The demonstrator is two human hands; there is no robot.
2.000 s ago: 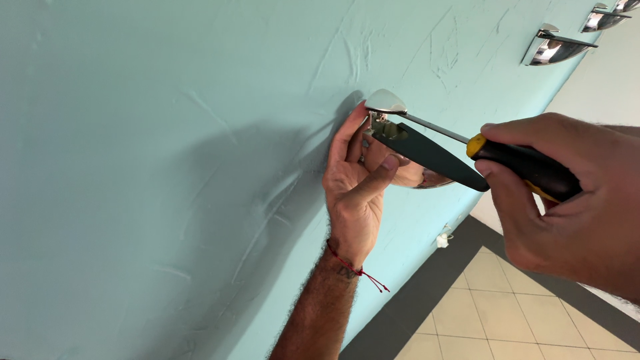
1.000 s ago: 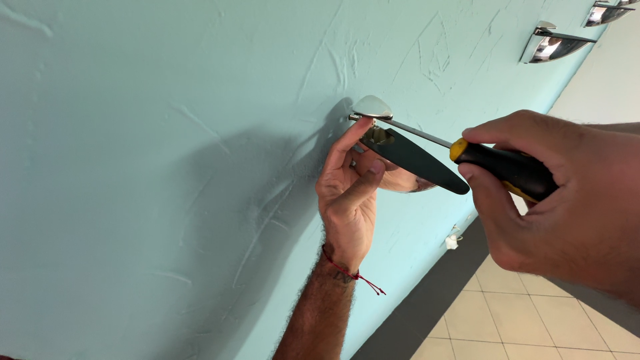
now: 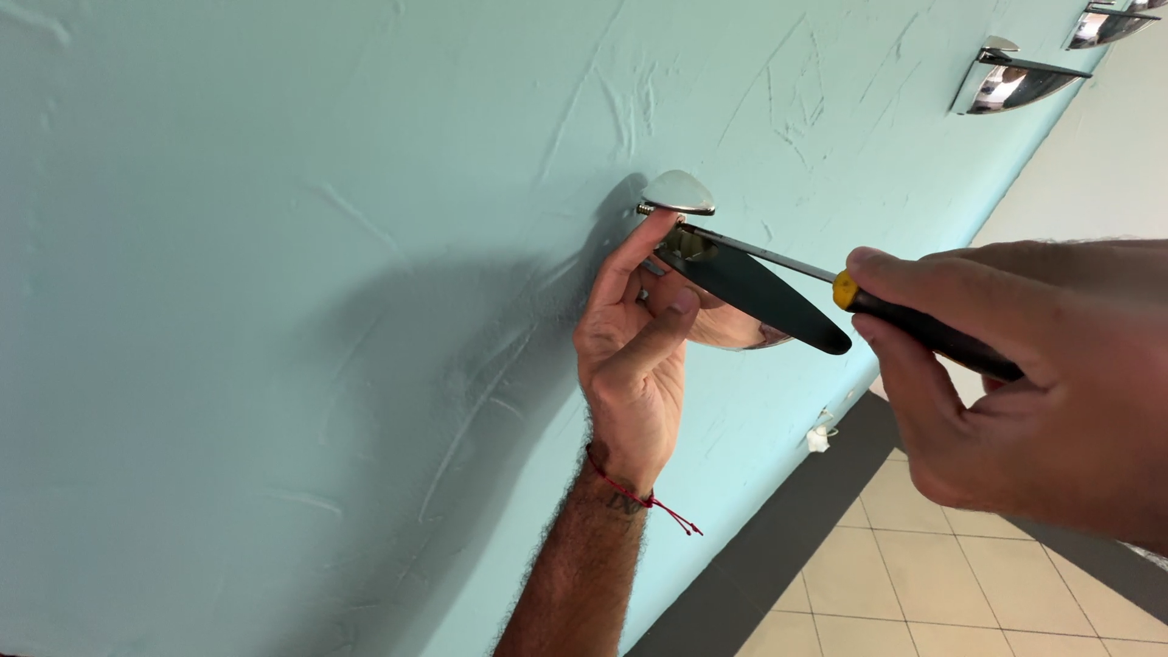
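Note:
A chrome shelf bracket (image 3: 748, 333) with a dark flat face stands against the pale blue-green wall. My left hand (image 3: 634, 365), wearing a red string bracelet, holds it from below, thumb on the body and index fingertip under the small rounded upper cap (image 3: 678, 192). A threaded end (image 3: 644, 209) shows beside that fingertip. From the right, my right hand (image 3: 995, 365) grips the black and yellow handle of a screwdriver (image 3: 776, 260). Its shaft runs along the dark face to the gap below the cap; whether the tip sits in a screw cannot be told.
Another chrome bracket (image 3: 1013, 87) is fixed on the wall at upper right, with more brackets (image 3: 1109, 27) beyond it. A small white thing (image 3: 818, 438) sticks out low on the wall. Beige tiles (image 3: 949, 566) with a dark grey border (image 3: 785, 520) lie at lower right.
The screwdriver shaft, earlier close under the cap, now lies lower, against the dark face. My left index finger has come up under the cap.

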